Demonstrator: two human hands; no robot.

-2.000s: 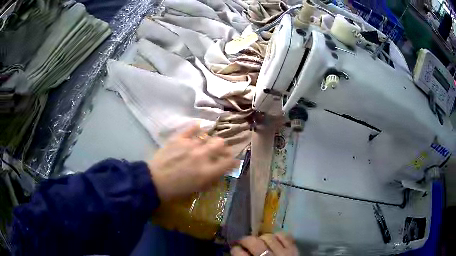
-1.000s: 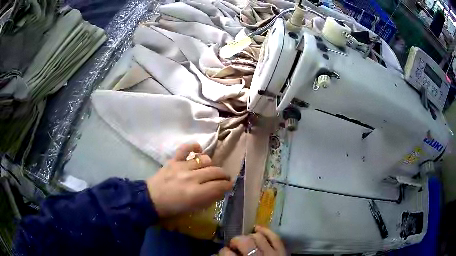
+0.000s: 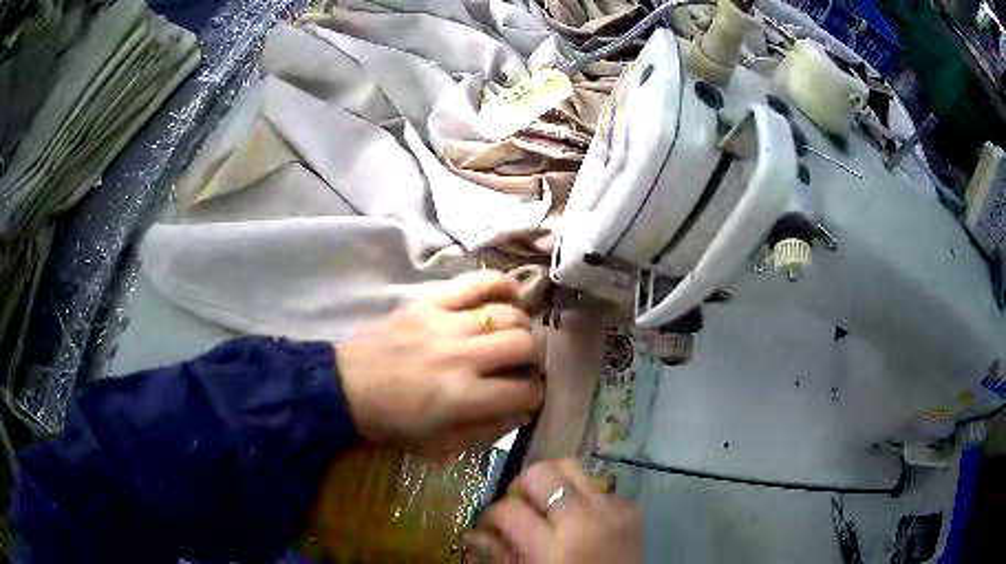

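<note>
The light grey-beige garment panel (image 3: 298,264) lies in folds left of and behind the white machine head (image 3: 662,165). A pinkish-tan facing strip (image 3: 570,369) runs from under the head toward me. My left hand (image 3: 447,364), bare with a ring, has its fingertips pinching the cloth edge close to the presser foot area. My right hand (image 3: 563,512), bare with a ring, is at the lower edge with its fingers closed on the near end of the strip; it is cut off by the frame. The needle is hidden.
Green cut-piece bundles (image 3: 99,99) and crinkled plastic film (image 3: 166,143) are at the left. A lamp (image 3: 524,101) with a silver gooseneck stands behind the head. A small dark metal tool (image 3: 844,529) lies on the bed at lower right. A control panel (image 3: 985,204) is at the right edge.
My left hand has moved up and right, closer to the foot, and its fingers have closed on cloth. My right hand stays on the strip's near end. The view has moved closer to the machine head.
</note>
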